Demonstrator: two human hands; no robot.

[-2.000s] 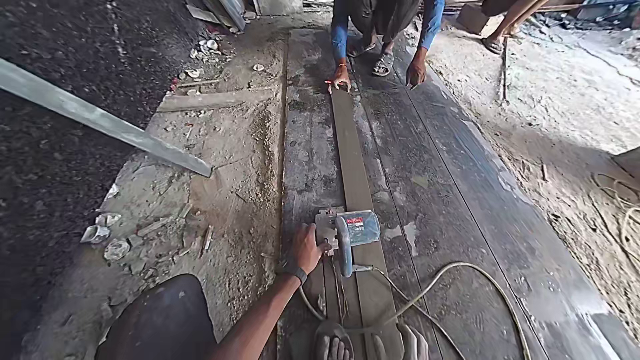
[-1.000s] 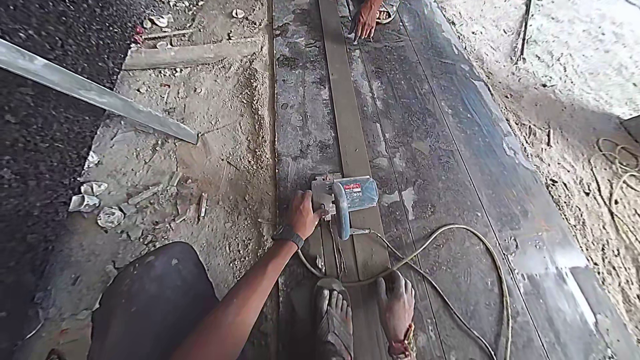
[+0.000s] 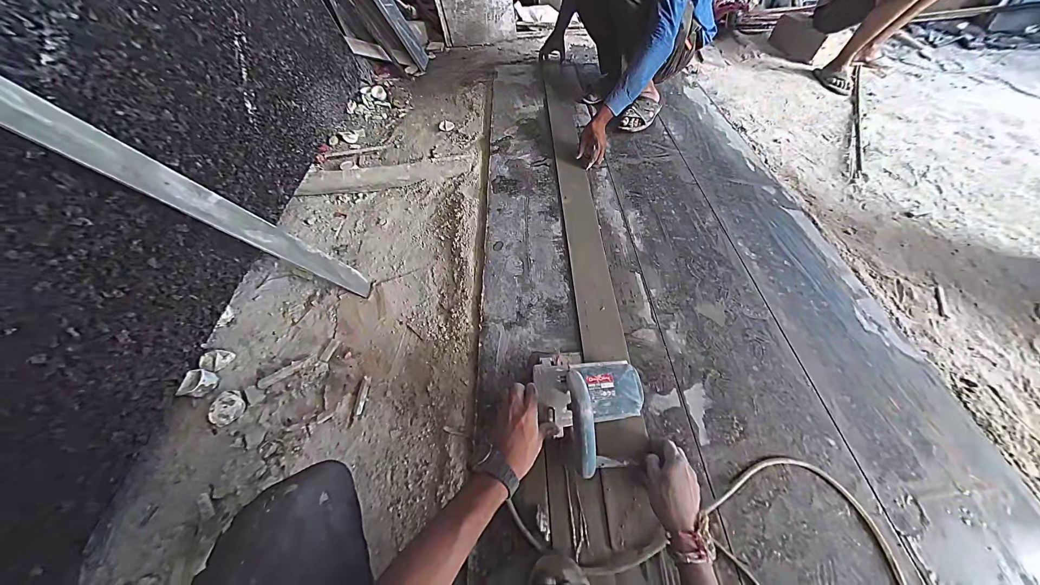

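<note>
A blue handheld power saw [image 3: 605,392] with a metal base plate and looped handle sits on a long grey-brown strip [image 3: 587,268], which lies along dark boards. My left hand [image 3: 517,431], with a dark band at its wrist, touches the left edge of the base plate; its grip is unclear. My right hand [image 3: 674,485], with red thread at the wrist, rests at the strip's near right edge, its fingers bent. Farther up, a crouching person in blue sleeves has one hand [image 3: 593,145] beside the strip and another at its far end. The saw's blade is hidden.
A pale cord [image 3: 800,461] loops across the boards at right. From the left a metal bar [image 3: 187,195] slants down to the dirt ground, where broken cups [image 3: 226,408] and a wooden piece [image 3: 382,176] lie. Another person's foot [image 3: 834,80] is at upper right.
My right hand has come into view at the strip's near edge, where a foot showed before. My left hand stays by the saw. The view has tilted up since one second ago.
</note>
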